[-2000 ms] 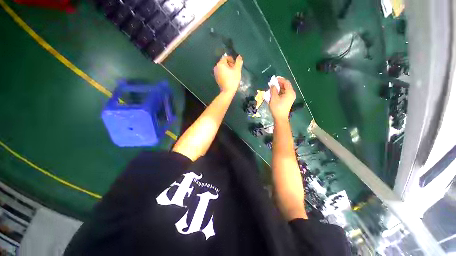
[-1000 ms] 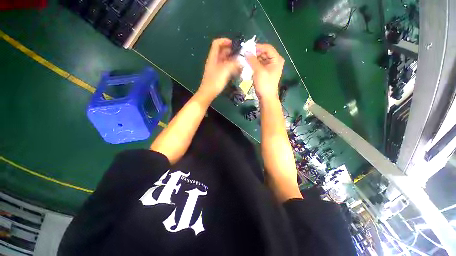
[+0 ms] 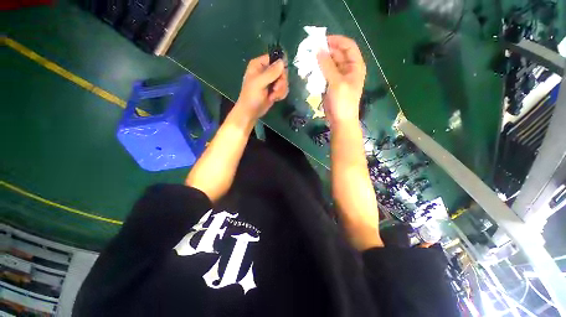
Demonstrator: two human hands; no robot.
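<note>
My left hand (image 3: 264, 85) holds a small black corded unit (image 3: 276, 54) over the green bench (image 3: 229, 62). A thin dark lead seems to run up from the unit. My right hand (image 3: 343, 74) holds a crumpled white cloth (image 3: 311, 57) between thumb and fingers, just right of the unit and apart from it. A small yellow piece (image 3: 316, 103) hangs at the lower end of the cloth. The hidden side of the unit cannot be seen.
A blue stool (image 3: 158, 139) stands on the floor at left. A tray edge (image 3: 177, 28) with rows of black pieces is at upper left. Black corded units (image 3: 397, 176) lie along the near bench edge at right. A pale post (image 3: 459, 170) slants across the right side.
The hands came together with the unit and cloth one second ago; now they are apart, the unit in my left hand and the cloth in my right.
</note>
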